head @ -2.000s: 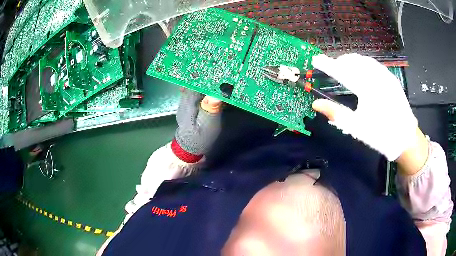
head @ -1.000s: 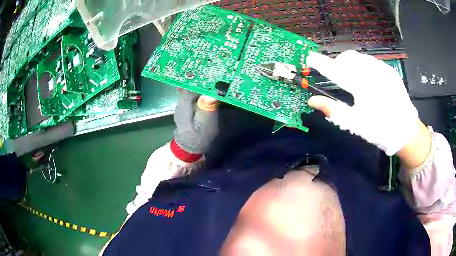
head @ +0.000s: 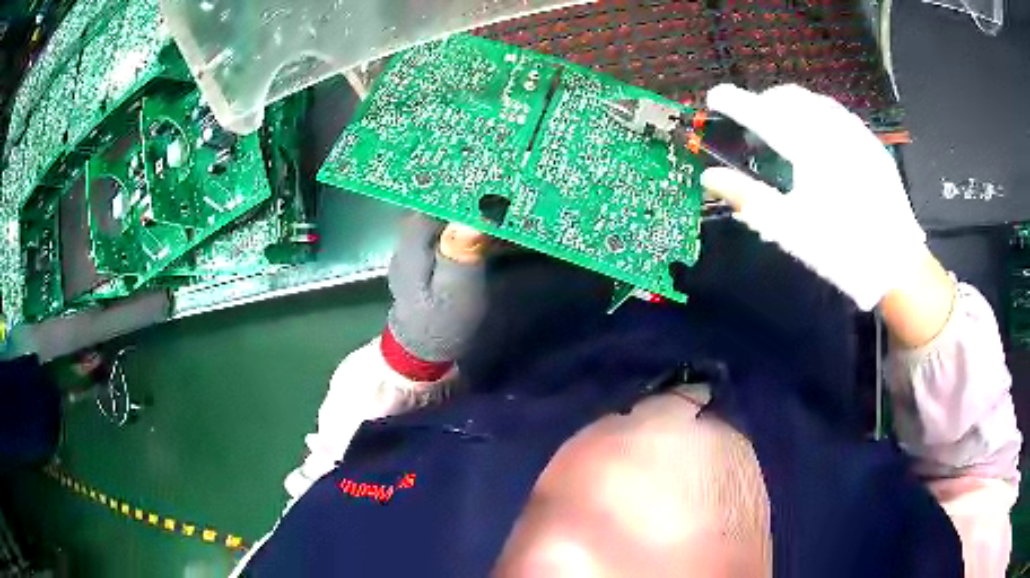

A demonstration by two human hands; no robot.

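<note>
A green circuit board (head: 452, 147) is held tilted in the air, its side with dense silvery dots facing up. My left hand (head: 443, 271), in a grey glove with a red cuff beside it, holds the board from beneath; most of its fingers are hidden under the board. My right hand (head: 819, 186), in a white glove, grips diagonal cutters (head: 655, 120) with red-orange near the pivot. The silvery jaws point left, over the upper right part of the board. Whether the tips touch the board I cannot tell.
Stacked boards (head: 181, 181) lie on the bench at the left. A clear plastic shield (head: 328, 51) hangs over the back, before a reddish-brown perforated tray (head: 723, 51). A black surface (head: 960, 124) at the right bears small white bits. The floor (head: 249, 395) is green with yellow-black tape.
My right hand and the cutters have moved up, toward the board's far edge. The board has shifted slightly left. My left hand still holds it from beneath.
</note>
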